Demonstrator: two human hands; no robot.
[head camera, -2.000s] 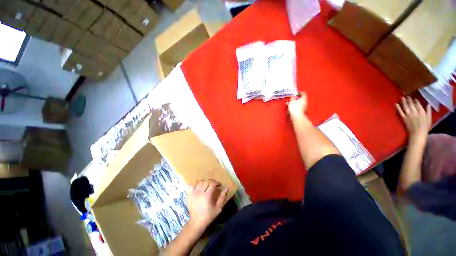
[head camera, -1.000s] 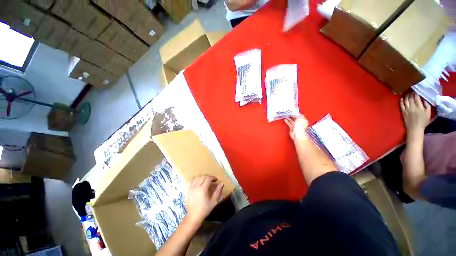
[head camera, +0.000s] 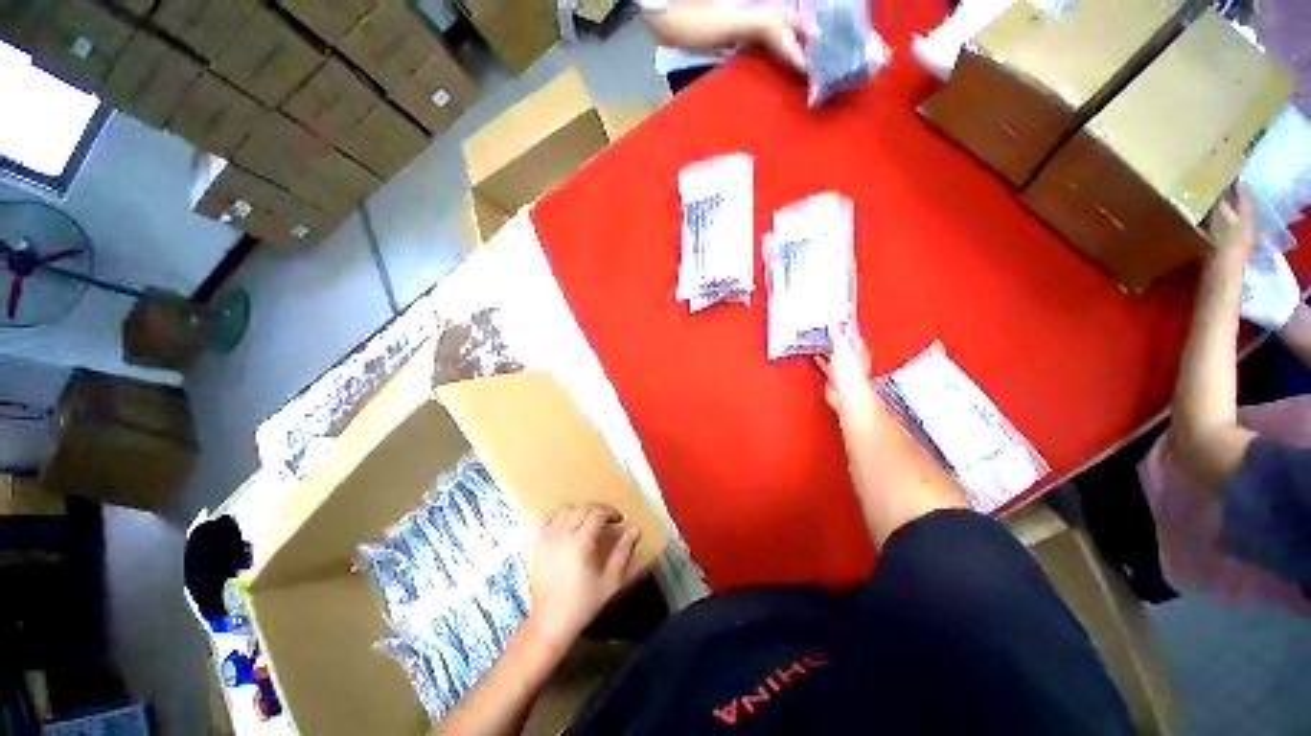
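The open shipping carton (head camera: 309, 633) holds rows of shiny bubble bags (head camera: 457, 568) standing on edge. My left hand (head camera: 580, 564) rests on its right flap, fingers apart, holding no bag. My right hand (head camera: 845, 360) pinches the near edge of a small pile of bubble bags (head camera: 811, 273) lying on the red cloth. A second small pile (head camera: 715, 230) lies to its left, apart from it. More bubble bags (head camera: 966, 424) lie to the right, beside my right forearm, which partly hides their near edge.
Two small brown cartons (head camera: 1114, 216) stand at the right of the red table (head camera: 690, 417). A co-worker's hand (head camera: 1229, 230) is by them; another person's hand (head camera: 776, 36) is at the far edge near a bubble bag (head camera: 841, 51). Bottles (head camera: 247, 669) and a black lump (head camera: 216, 561) are left of the carton.
The two bag piles, side by side at first, have come apart; my right hand and its pile moved nearer me. The right co-worker's hand moved up to the small cartons. A hand appeared at the far edge.
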